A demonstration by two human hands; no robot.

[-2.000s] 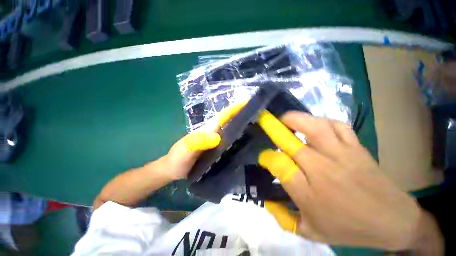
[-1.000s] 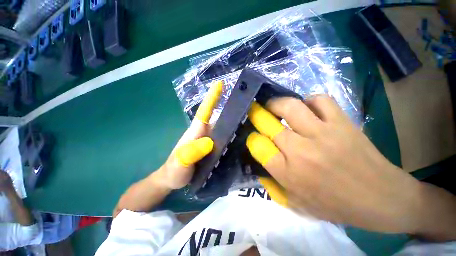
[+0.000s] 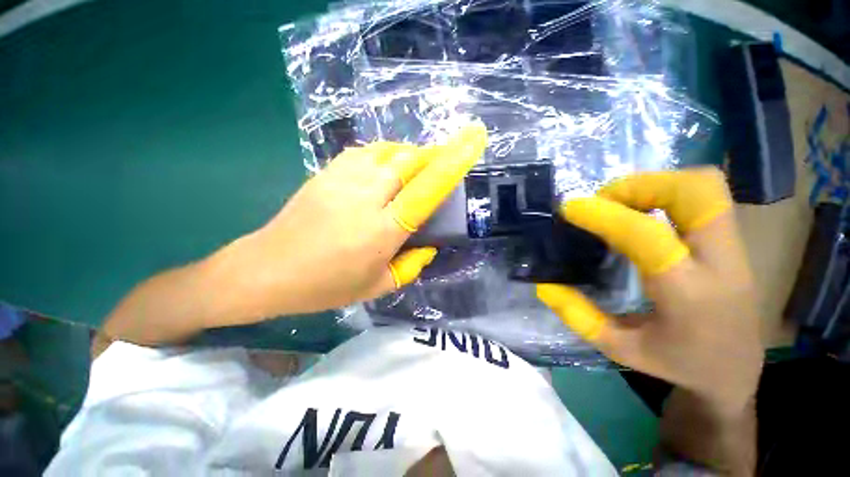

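Observation:
The crinkled clear bag (image 3: 391, 102) holding black panels lies in front of me. My left hand (image 3: 373, 210), with yellow finger cots, lies palm down over the bag's left part, fingers apart, gripping nothing that I can see. A glossy black panel (image 3: 511, 200) with a lighter squarish outline sits over the bag between my hands. My right hand (image 3: 643, 252), also with yellow cots, pinches the dark right part of this panel between thumb and fingers. Whether it is one piece or two overlapping pieces is unclear.
A dark grey housing (image 3: 760, 121) lies at the upper right, at the edge of the tan cardboard (image 3: 797, 102). Another dark piece (image 3: 825, 270) is at the right edge. Blue scraps (image 3: 825, 154) lie on the cardboard. The green table (image 3: 168, 112) extends left.
The long housing has left my hands. My left hand now lies over the bag, and my right hand has taken hold of a black panel. The view has moved closer over the bag.

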